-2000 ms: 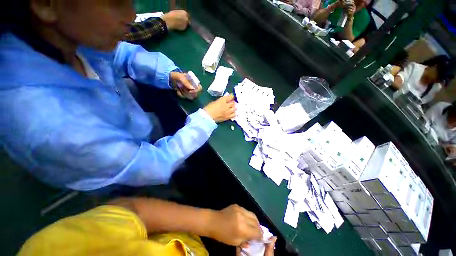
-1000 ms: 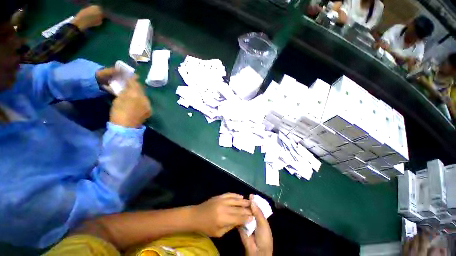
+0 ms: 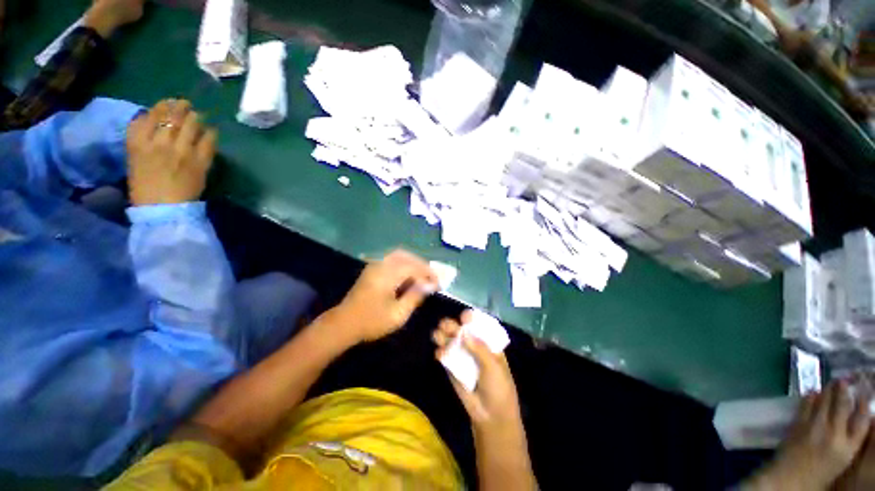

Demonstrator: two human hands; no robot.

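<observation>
My left hand (image 3: 386, 292) is over the bench's front edge, with a small white folded slip (image 3: 442, 276) at its fingertips. My right hand (image 3: 486, 376) is just below the edge and holds a small stack of white slips (image 3: 464, 362) between thumb and fingers. The two hands are apart. A loose heap of white folded slips (image 3: 448, 184) lies on the green bench beyond my hands, some of them fanned out at the heap's near right end.
White unit cartons (image 3: 718, 158) are stacked right of the heap. A clear bag (image 3: 470, 43) stands behind it. A white carton (image 3: 223, 38) and a white pouch (image 3: 263, 84) lie left. A blue-sleeved neighbour (image 3: 173, 153) is left; another person's hands (image 3: 830, 432) hold a carton lower right.
My hands have moved apart; my left hand now has one slip at its fingertips, towards the bench edge. The neighbour's hands have shifted left. The view has shifted, showing more on the lower right.
</observation>
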